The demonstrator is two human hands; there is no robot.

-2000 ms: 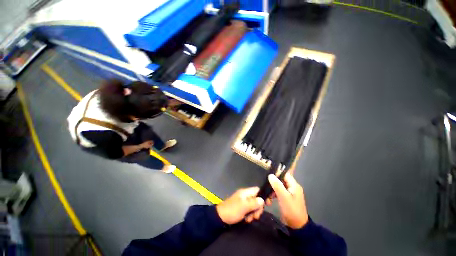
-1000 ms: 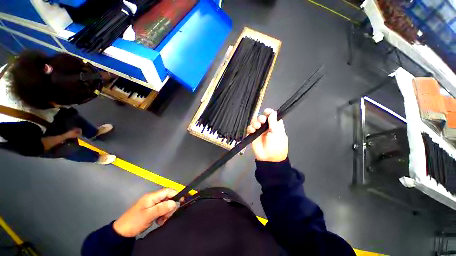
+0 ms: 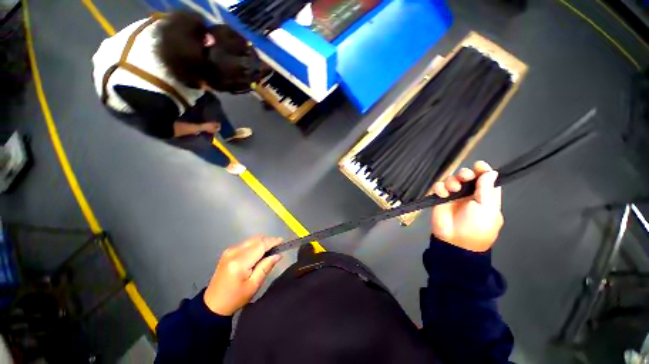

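Observation:
A few long narrow black strips (image 3: 359,222) run across in front of me, held by both bare hands. My left hand (image 3: 244,274) is closed on their left end. My right hand (image 3: 470,206) grips them further along, and their free ends fan out past it to the upper right. A shallow wooden tray (image 3: 377,192) on the floor beyond is full of similar black strips; my right hand and the held strips overlap its near corner in view.
A person (image 3: 153,78) is bent low at the left, beside the blue and white machine (image 3: 388,53). A second wooden tray (image 3: 288,103) shows under the machine. Yellow lines (image 3: 267,202) cross the grey floor. Metal frames (image 3: 605,284) stand at the right and left edges.
The view has swung left. The held strips now lie flatter across the view, and my right hand has moved right. The table at the right has left the view.

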